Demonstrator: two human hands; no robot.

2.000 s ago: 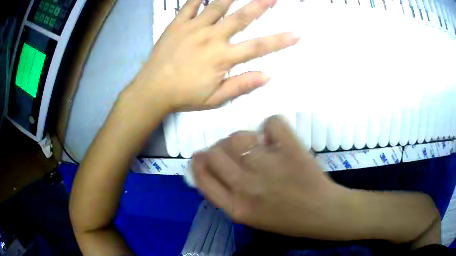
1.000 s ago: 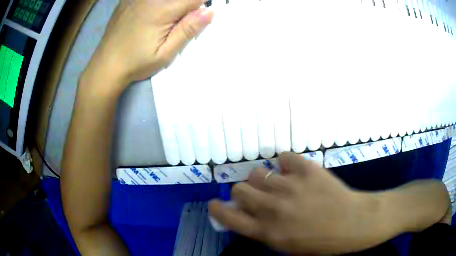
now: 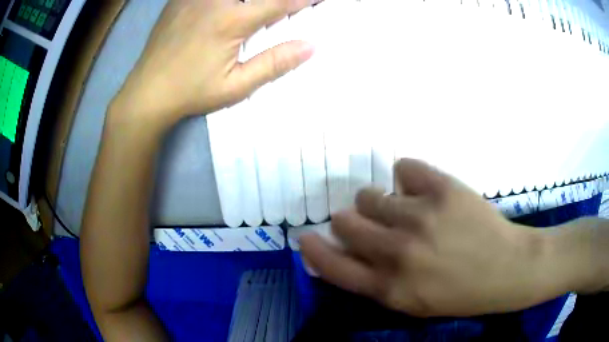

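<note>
Glossy white pen barrels (image 3: 232,180) lie side by side in a flat row, rounded ends towards me, overexposed in the middle. My left hand (image 3: 207,60) rests flat on the row's upper left part, thumb apart, its fingers partly cut off by the top edge. My right hand (image 3: 407,247) is blurred and curled low over the rounded ends and the near table edge. A small bit of a white wipe (image 3: 310,268) shows under its fingertips; the rest is hidden by the hand.
3M-printed strips (image 3: 220,238) line the near table edge. Below is a blue bin (image 3: 193,287) with more slim pale parts (image 3: 264,307). A scale with a green display (image 3: 12,97) stands at left beside a brown cardboard edge (image 3: 80,100). Grey tabletop (image 3: 183,180) shows left of the row.
My left hand first moved left, then slightly back right onto the row. My right hand moved down, then up and right over the rounded ends. The view has shifted slightly.
</note>
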